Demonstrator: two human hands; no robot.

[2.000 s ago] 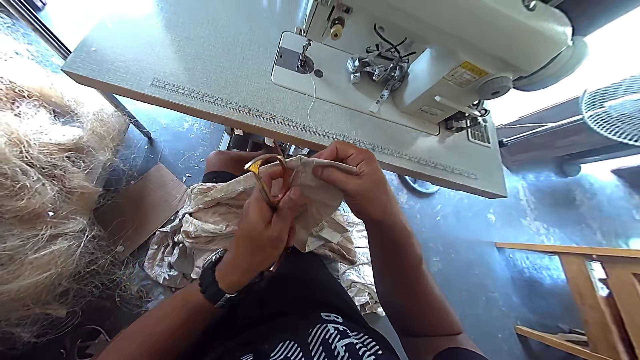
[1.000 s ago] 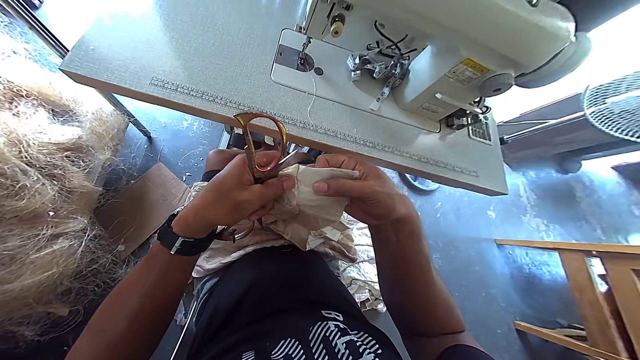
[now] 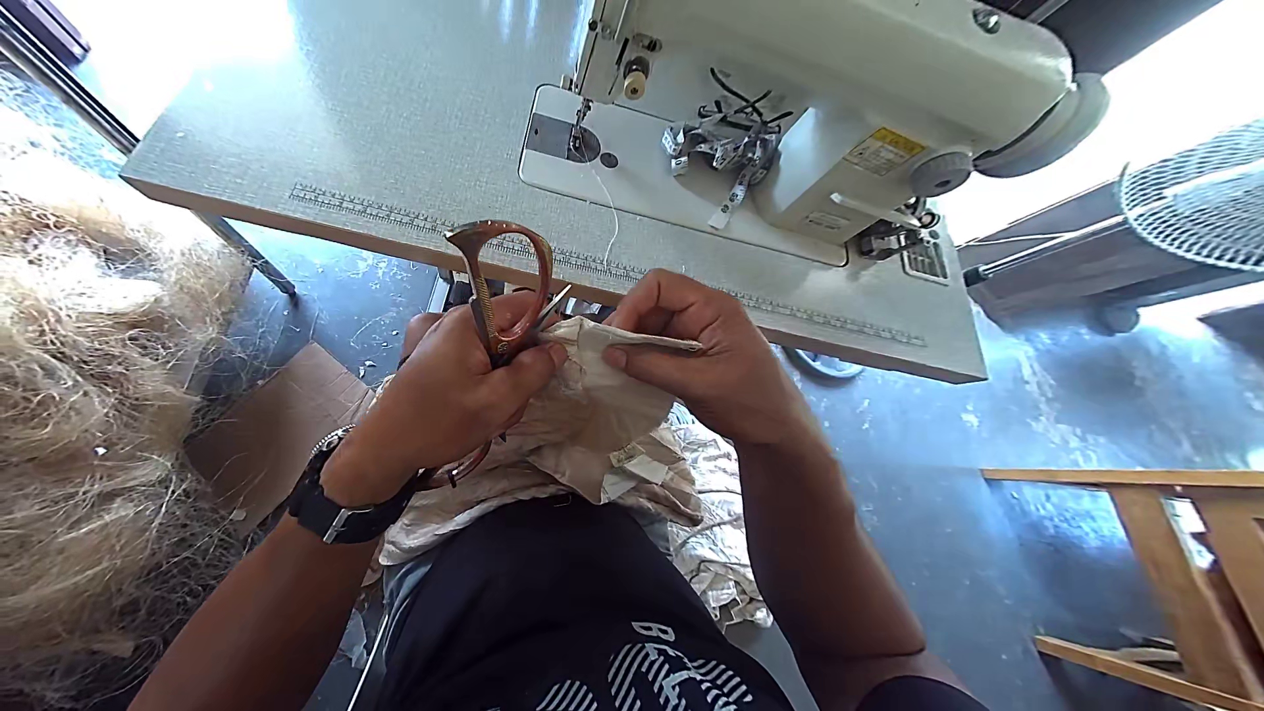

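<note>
My left hand [image 3: 456, 390] grips a pair of scissors [image 3: 541, 259] with reddish-brown handles, one loop standing up above the fingers; a blade tip shows beside the cloth. Its thumb also meets the edge of a cream fabric piece [image 3: 617, 395]. My right hand [image 3: 706, 355] pinches the folded upper edge of that fabric between thumb and fingers. The rest of the cloth hangs in folds over my lap. Behind the hands is an industrial sewing machine [image 3: 839, 79], with a white thread [image 3: 613, 212] trailing from its needle area and a bunched measuring tape [image 3: 731, 158] on its bed.
The sewing table's front edge [image 3: 553, 281], with a ruler strip [image 3: 395, 212], lies just beyond my hands. A heap of loose fibre [image 3: 89, 425] and a cardboard sheet [image 3: 276, 425] are at left. A wooden frame [image 3: 1165, 563] and a fan [image 3: 1200, 197] stand at right.
Two seconds ago the scissors' loop was lower, by the left fingers; it rose above the left hand and has stayed up. Both hands keep hold of the fabric edge.
</note>
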